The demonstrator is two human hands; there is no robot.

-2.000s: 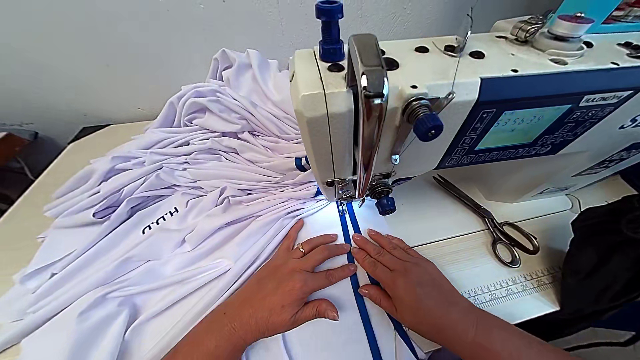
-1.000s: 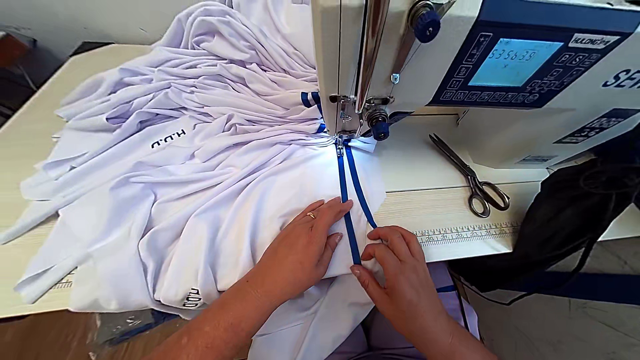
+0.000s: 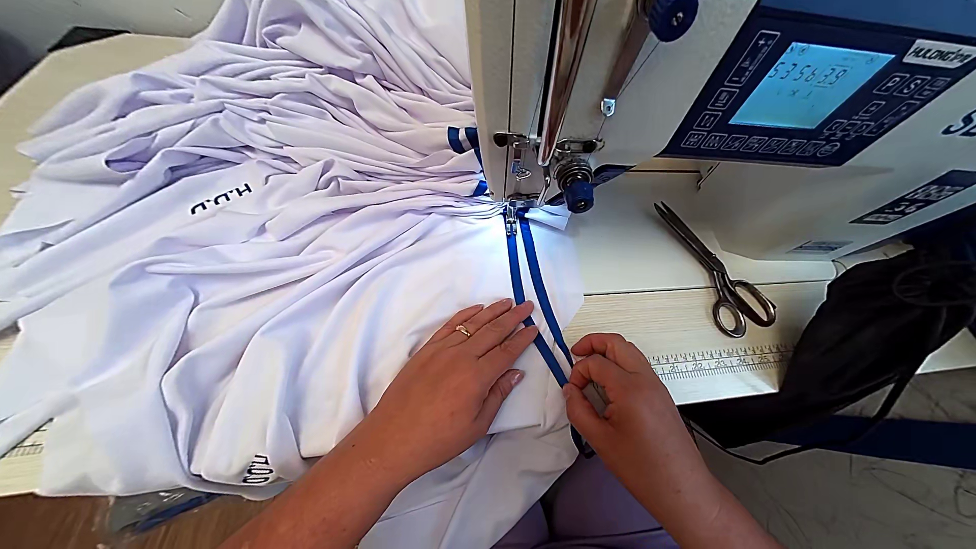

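White fabric point(image 3: 305, 282) lies bunched across the left of the table and runs under the presser foot point(image 3: 512, 220) of an industrial sewing machine point(image 3: 526, 91). Two narrow blue ribbons point(image 3: 543, 282) come toward me from the foot over the fabric. My left hand point(image 3: 465, 366), with a ring on one finger, rests flat on the fabric, its fingertips at the left ribbon. Lower right, my right hand point(image 3: 618, 389) pinches the ribbons near the fabric's edge between thumb and fingers. Whether it also grips fabric, I cannot tell.
Metal scissors point(image 3: 720, 278) lie on the table right of the needle area. A printed ruler scale point(image 3: 717, 362) runs along the table's front edge. Black fabric point(image 3: 846, 343) hangs at the right. The machine's control panel point(image 3: 812, 84) is lit. A plastic bag point(image 3: 152, 511) shows at lower left.
Two seconds ago both hands lay flat near the foot; now they are farther from it, and my right hand has closed on the ribbons. The view has moved closer to the needle area.
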